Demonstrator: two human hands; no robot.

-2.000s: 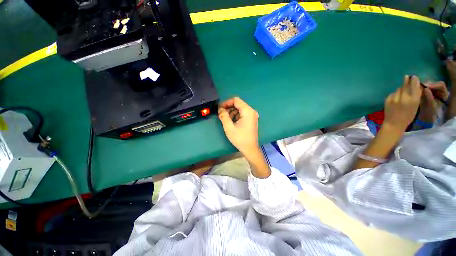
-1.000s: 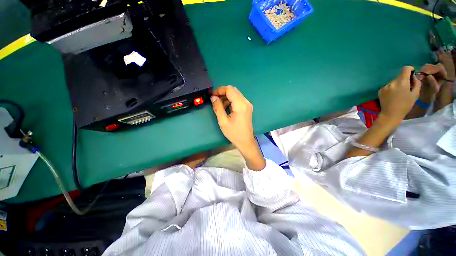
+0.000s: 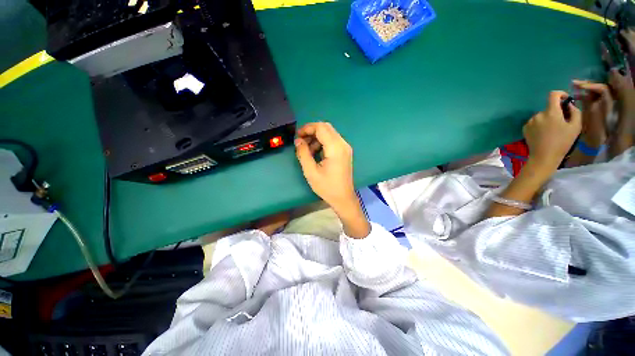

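My right hand (image 3: 326, 161) is at the front right corner of the black bench press base (image 3: 271, 104), beside the lit red switch (image 3: 276, 142). Its fingers are loosely curled, thumb and index tips slightly apart; I see nothing held. Of my left arm only a strip of skin shows between the sleeve and the bench edge; the hand is hidden there. The pale metal-edged press head block (image 3: 129, 52) is above the black plate (image 3: 226, 104), with a white scrap (image 3: 189, 84) on the plate. The control box front shows red digits (image 3: 247, 147).
A blue parts bin (image 3: 379, 46) with tiny pale parts stands right of the press. A white equipment box (image 3: 17, 222) with a black cable and a pale hose (image 3: 83, 247) is at left. A neighbour's hands (image 3: 553, 132) work at right, one with a dark thing.
Since the oldest frame, the view has shifted, so the press and bin sit higher and further left. My right hand stays beside the press corner. The neighbour's hands at right have moved slightly.
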